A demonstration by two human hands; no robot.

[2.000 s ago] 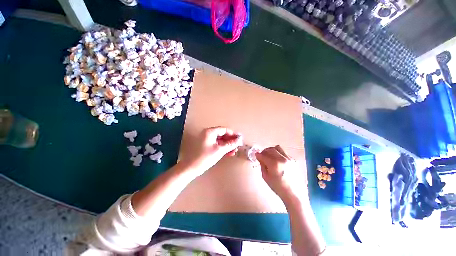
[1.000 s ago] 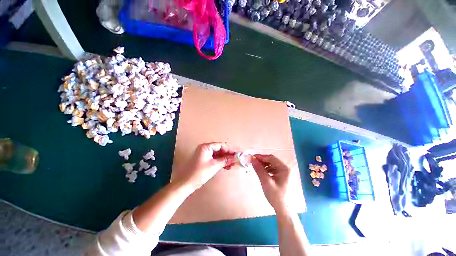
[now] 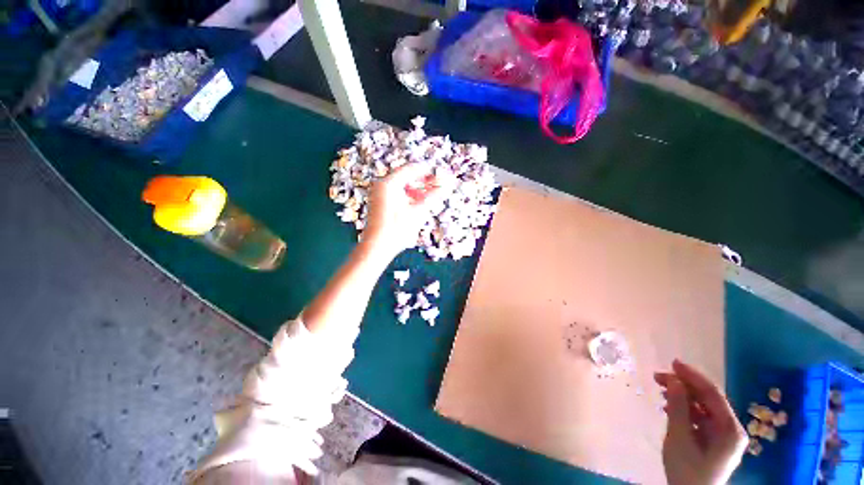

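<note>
A heap of small whitish-grey moulded components with tan bits [image 3: 464, 223] lies left of the cardboard mat [image 3: 559, 256]. My left hand [image 3: 403, 204] is over the heap, fingers curled; whether it grips a component is hidden. My right hand [image 3: 701, 426] is above the mat's right edge with fingers bent; I cannot tell if a piece is in it. A small clear-white round dish [image 3: 607, 351] sits on the mat, with tiny dark specks beside it. Several components [image 3: 417, 298] lie apart between heap and mat.
Small orange-brown pieces [image 3: 765, 417] lie beside a blue basket [image 3: 813, 426] at right. A clear bottle with a yellow-orange top [image 3: 189, 204] lies left. A dark-blue bin [image 3: 223, 66] holds pale pieces. A pale post [image 3: 336, 66] and a blue tray with pink bag [image 3: 573, 80] stand behind.
My hands have parted from their shared small piece above the mat. My left hand has moved to the heap, my right hand towards the mat's right edge. The view has swung left; the dish is uncovered.
</note>
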